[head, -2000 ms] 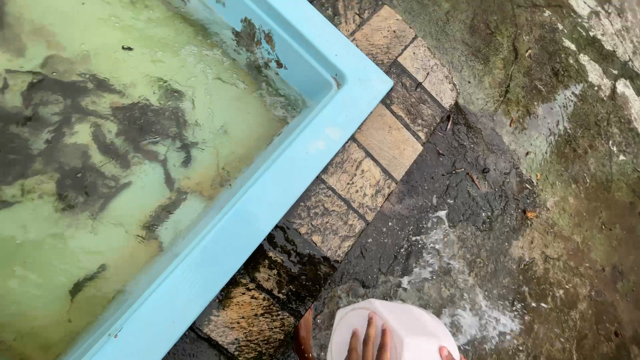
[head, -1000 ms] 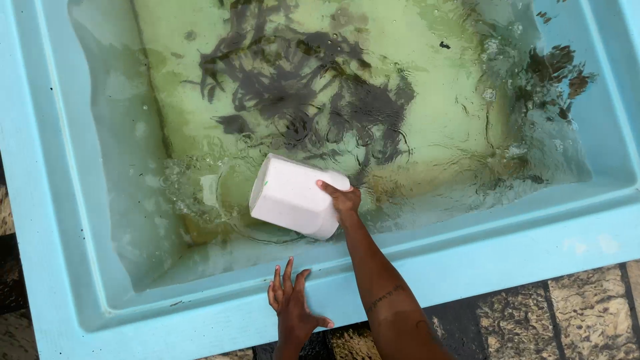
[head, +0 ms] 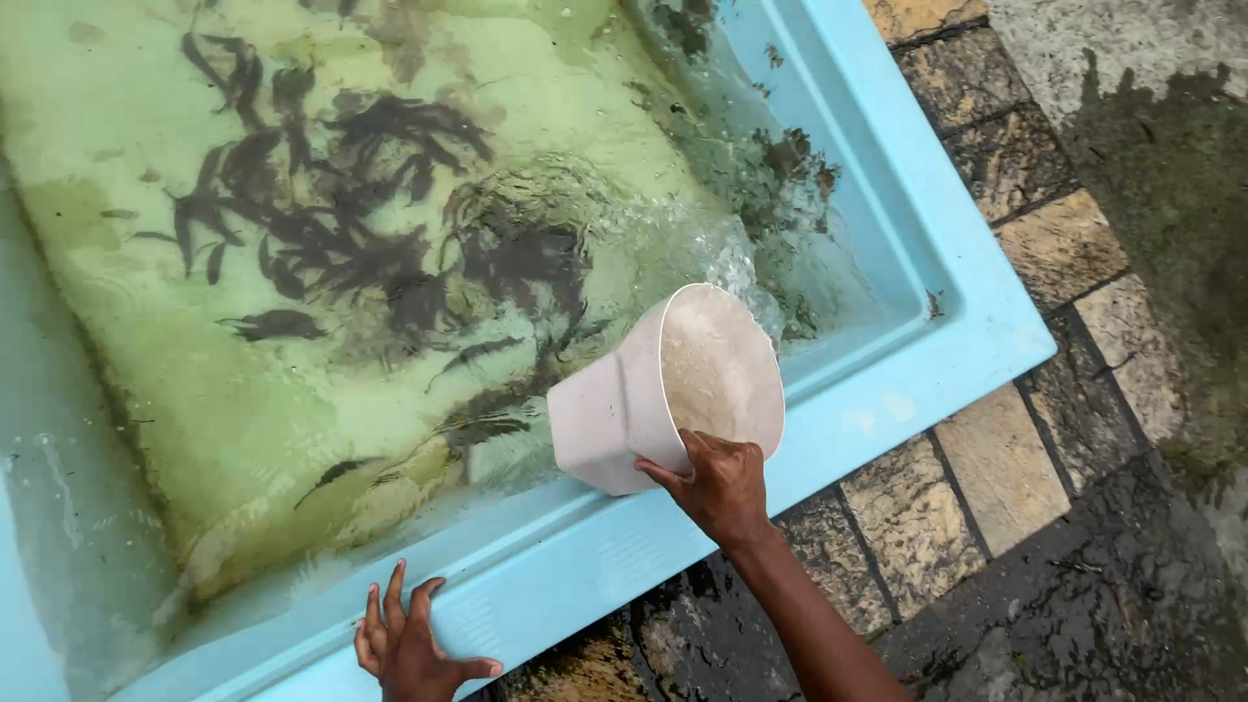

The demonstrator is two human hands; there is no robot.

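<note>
A white plastic bucket (head: 624, 409) is tilted on its side over the near edge of a light blue tank (head: 936, 380), its mouth facing right and up. My right hand (head: 717, 483) grips the bucket by its rim, thumb outside and fingers toward the mouth. Murky greenish water stands in the tank, with many dark fish (head: 331, 205) clustered at the upper left and centre. My left hand (head: 414, 634) is over the tank's near rim with its fingers spread, holding nothing; whether it touches the rim is unclear.
Stone tiles (head: 1004, 468) run along the tank's outer side, partly wet. Beyond them lies wet, dark concrete ground (head: 1170, 175). Dark patches of algae or debris (head: 795, 161) show by the right inner wall. The water is rippled and splashing near the bucket.
The bucket, earlier lower and tipped toward the water in my right hand, now has its mouth turned to the right. Two seconds ago it was outside the tank, above splashed water on the ground.
</note>
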